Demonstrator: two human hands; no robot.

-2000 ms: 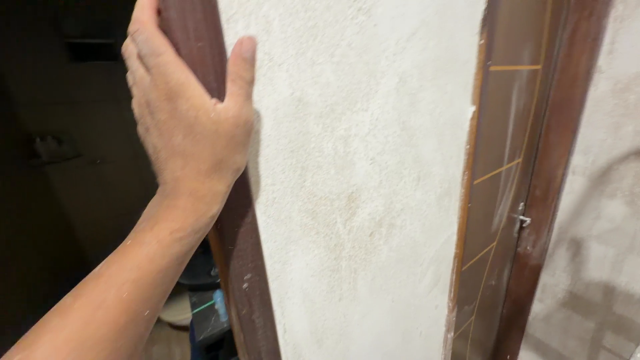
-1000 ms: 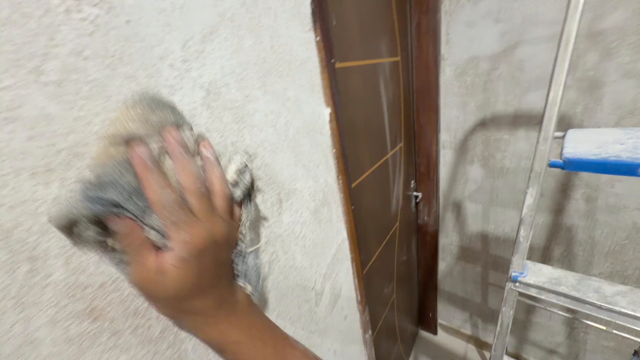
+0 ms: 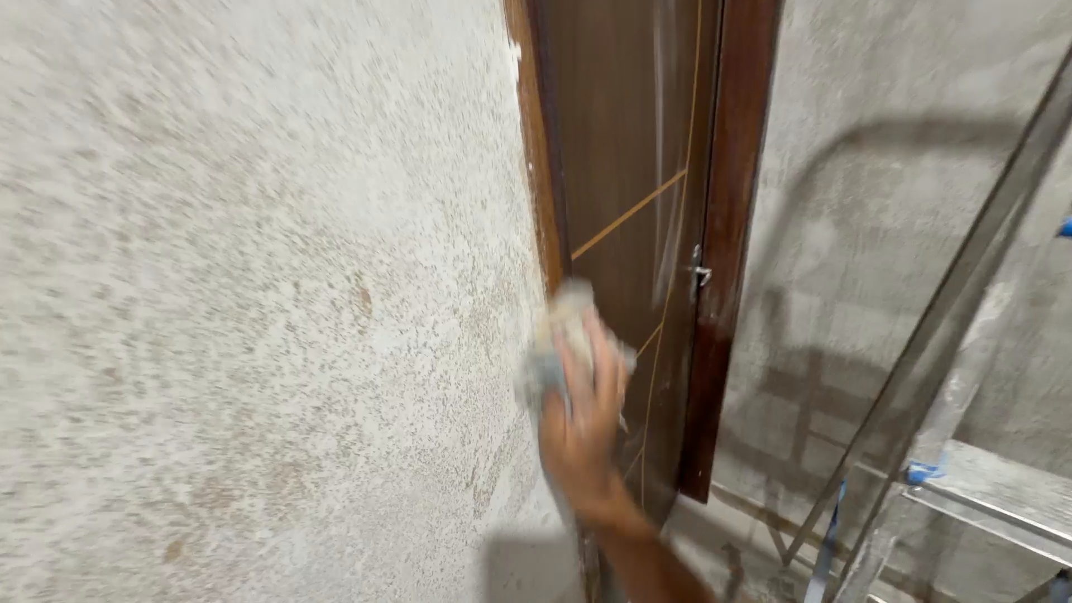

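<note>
My right hand point(image 3: 586, 419) is closed around a bunched grey and cream rag point(image 3: 553, 360), blurred by motion. The rag is at the right edge of the rough white-plastered wall point(image 3: 335, 293), where it meets the brown wooden door frame point(image 3: 543, 167). Behind my fingers stands a dark brown door point(image 3: 628, 159) with thin orange-tan lines and a metal handle point(image 3: 700, 272). My left hand is out of view.
At the right stands a metal stepladder point(image 3: 963, 368) with a pale-smeared step point(image 3: 1005, 486) and blue pieces on its rail. Behind it is a grey, unevenly coated wall point(image 3: 871, 251) bearing the ladder's shadow. Floor shows at the lower centre right.
The view has swung right. My left hand, at a dark wooden edge two seconds ago, has left view. My right hand with the rag has moved right across the wall to the door frame.
</note>
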